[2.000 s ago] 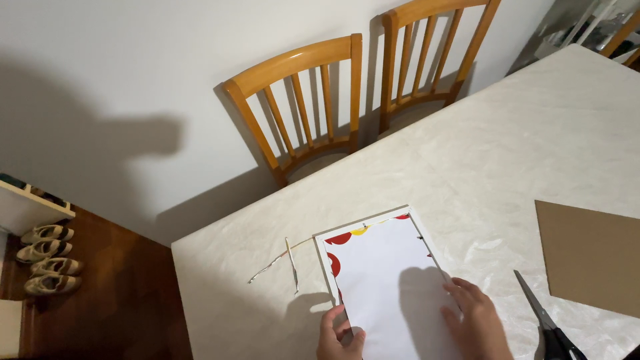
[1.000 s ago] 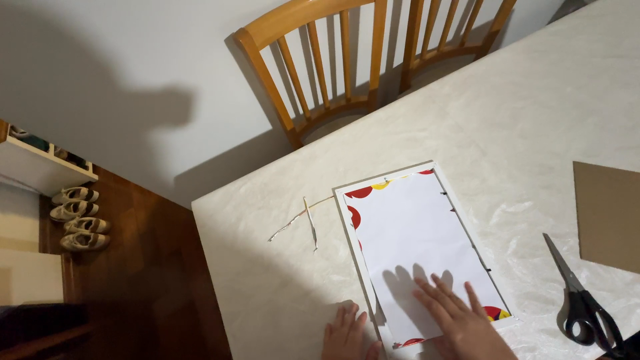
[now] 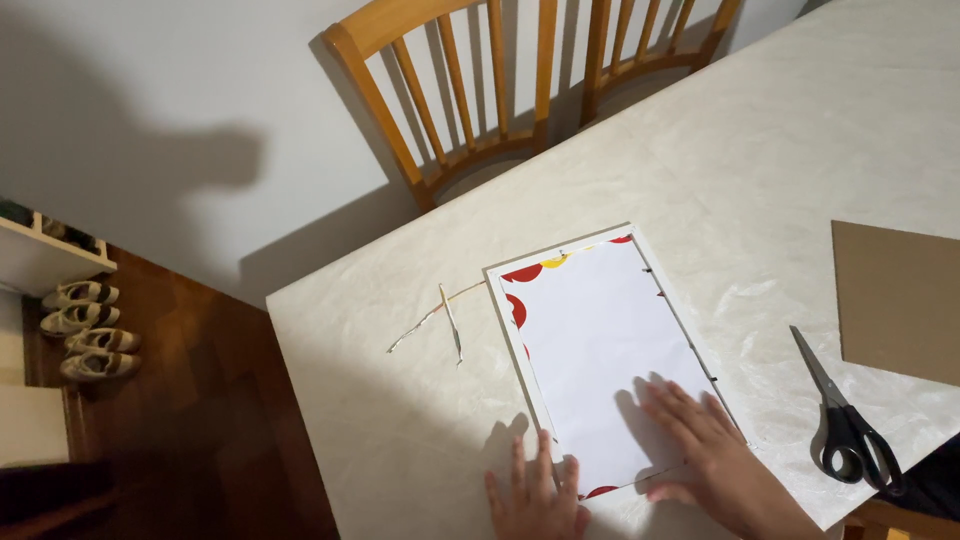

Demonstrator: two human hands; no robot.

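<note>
A white picture frame (image 3: 523, 360) lies back side up on the cloth-covered table, with small dark metal tabs along its inner edge. Inside it rests a white sheet of paper (image 3: 600, 337), and red and yellow shapes show around the sheet's edges. My left hand (image 3: 536, 487) touches the frame's lower left edge, fingers spread. My right hand (image 3: 701, 442) is over the lower right of the sheet, fingers apart, holding nothing. Left of the frame are thin twisted strips (image 3: 448, 319). Black-handled scissors (image 3: 844, 420) lie to the right, beside a brown board (image 3: 896, 300).
Two wooden chairs (image 3: 450, 82) stand against the wall along the table's far edge. The table's left corner (image 3: 274, 300) overhangs a dark wooden floor. Several shoes (image 3: 94, 330) sit by a white shelf (image 3: 45, 255) at the far left.
Two seconds ago my hands were at both sides of the frame; my right hand has since moved onto the paper. More red shapes show along the sheet's lower edge. The view has shifted.
</note>
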